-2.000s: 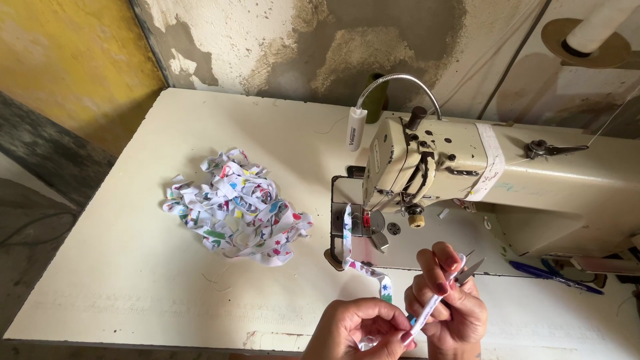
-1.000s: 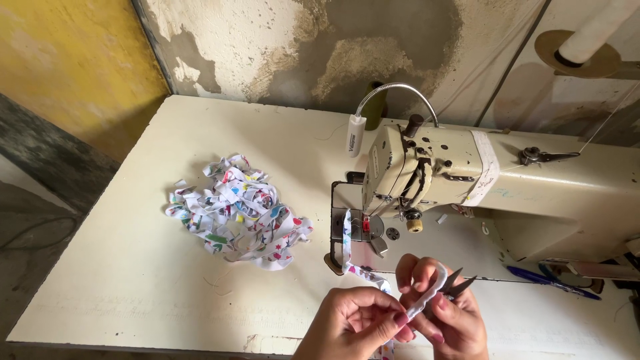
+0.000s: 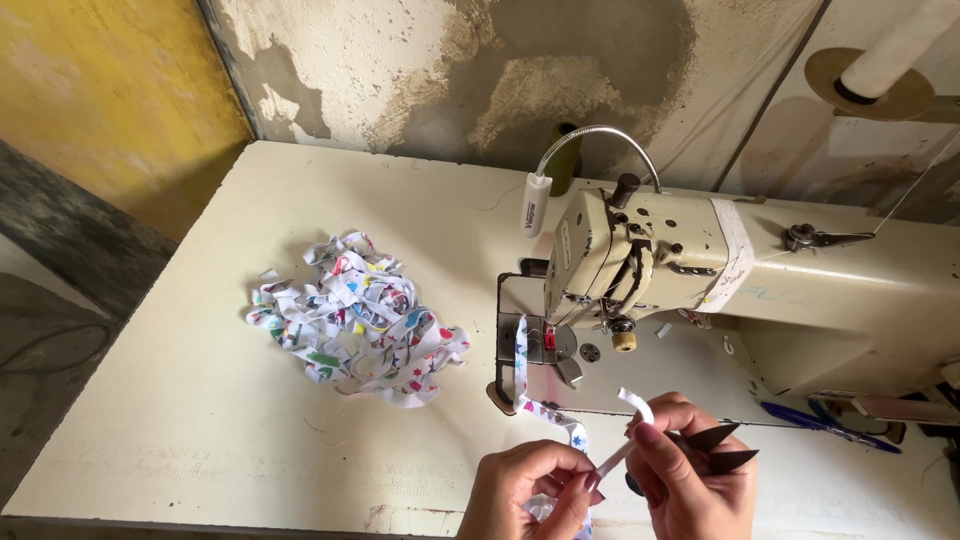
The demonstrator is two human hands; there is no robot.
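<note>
My left hand (image 3: 529, 487) pinches a narrow white fabric strip (image 3: 615, 457) between thumb and forefinger. Farther along, my right hand (image 3: 690, 472) grips the same strip, whose free end (image 3: 636, 403) curls up past the fingers. Small dark-bladed scissors (image 3: 716, 448) also rest in my right hand, their blades apart and pointing right. A printed fabric strip (image 3: 576, 435) runs from beside the presser foot (image 3: 550, 337) down over the table edge of the machine bed and behind my left hand. The scissors' handles are mostly hidden by my fingers.
A tangled pile of printed white fabric strips (image 3: 375, 322) lies on the white table (image 3: 187, 420), left of the sewing machine (image 3: 660, 247). A gooseneck lamp (image 3: 535, 205) stands over its head. Blue scissors or a similar blue tool (image 3: 829, 429) lies at right, and a thread cone (image 3: 892, 56) is above.
The scissors' blades look wider apart than two seconds ago. The end of the white strip now sticks out beyond my right fingertips, curling to the left.
</note>
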